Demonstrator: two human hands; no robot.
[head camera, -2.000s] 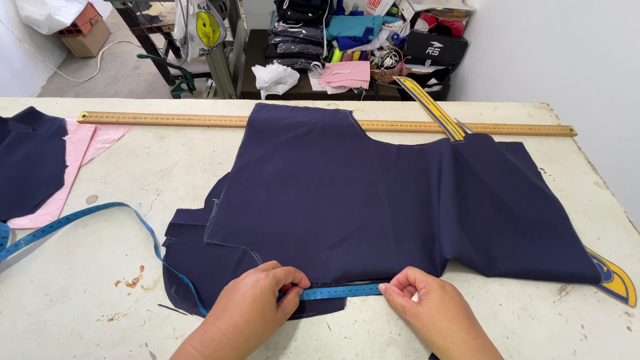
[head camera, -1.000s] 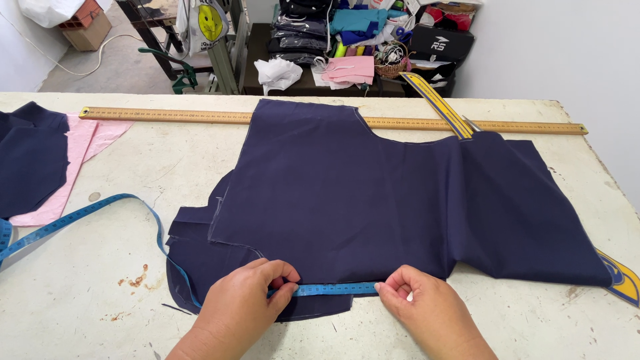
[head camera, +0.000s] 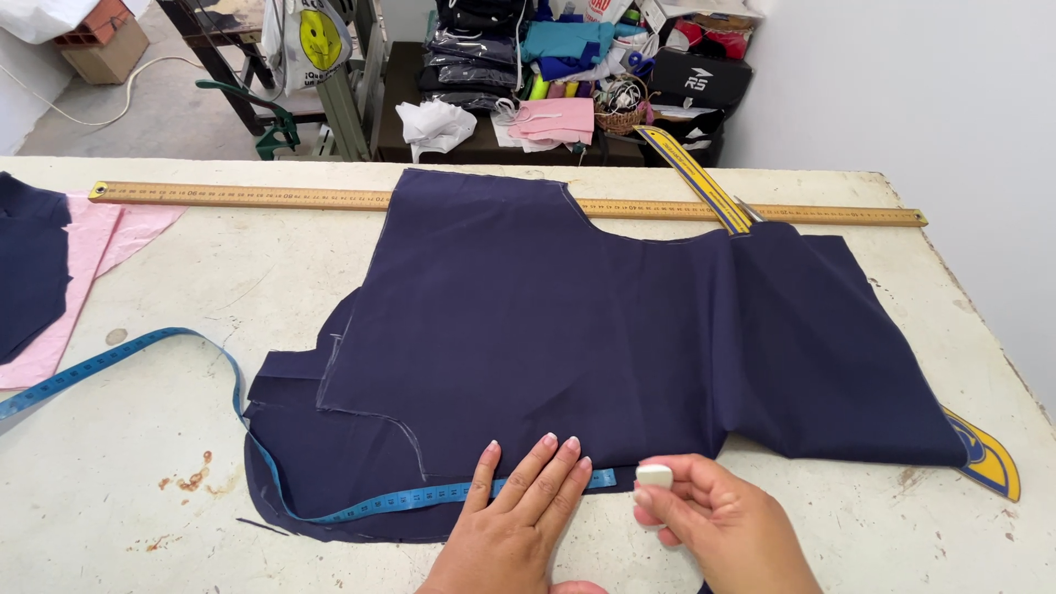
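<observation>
Navy cut fabric pieces (head camera: 528, 330) lie overlapped on the table, with white chalk lines along their edges. A blue tape measure (head camera: 412, 497) runs along the lower edge of the fabric. My left hand (head camera: 528, 511) is flat with spread fingers, pressing on the tape and the cloth. Just right of the tape's end, my right hand (head camera: 718, 511) pinches a small white piece of tailor's chalk (head camera: 654, 476) between thumb and fingers. A wooden ruler (head camera: 239, 195) passes under the fabric at the back. A yellow curved ruler (head camera: 693, 175) sticks out from beneath the cloth, beside a partly hidden metal tip.
Pink fabric (head camera: 87, 272) with a navy piece (head camera: 31, 268) on it lies on the left of the white worn table (head camera: 165, 462). Behind the table are stacked garments (head camera: 474, 49), thread and a wicker basket (head camera: 620, 115). A white wall stands at the right.
My left hand has moved right and flattened over the tape, where before its fingers pinched it. My right hand has let go of the tape's end and has lifted, with the chalk showing in its fingers.
</observation>
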